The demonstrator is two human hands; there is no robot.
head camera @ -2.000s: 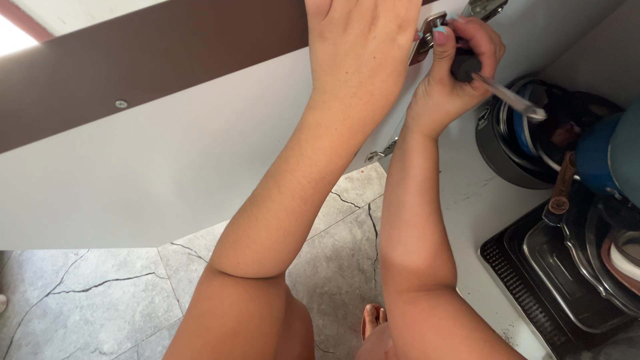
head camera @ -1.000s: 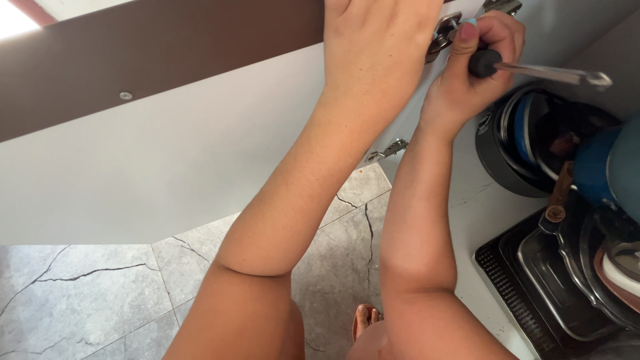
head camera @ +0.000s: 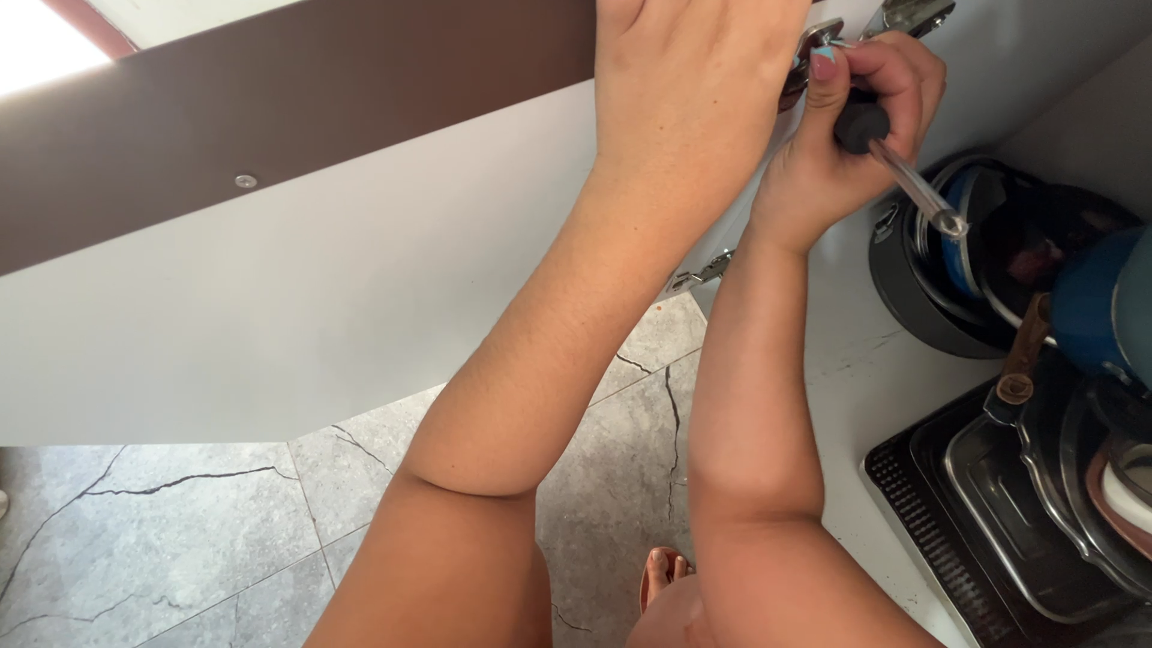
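Observation:
My left hand [head camera: 697, 85] lies against the inner side of a cabinet door [head camera: 297, 297] near its brown edge; its fingers run out of view at the top. Just right of it, my right hand [head camera: 855, 135] holds a screwdriver [head camera: 916, 189] by its dark part, with a clear, shiny end pointing down and right. The thumb and index finger of that hand pinch at a metal cabinet hinge [head camera: 817, 45] beside the left hand. Another metal fitting [head camera: 913, 16] sits above the right hand. A lower metal hinge [head camera: 706, 272] shows between my forearms.
Inside the cabinet at right, dark round pans [head camera: 940, 306], a blue pot [head camera: 1093, 297] and black and metal trays [head camera: 936, 540] are stacked close to my right forearm. Cracked-pattern floor tiles [head camera: 171, 522] and a sandalled foot [head camera: 661, 576] show below.
The screwdriver has tipped about in my right hand, its clear end swinging down from its more level position a second ago. My left hand stays by the hinge.

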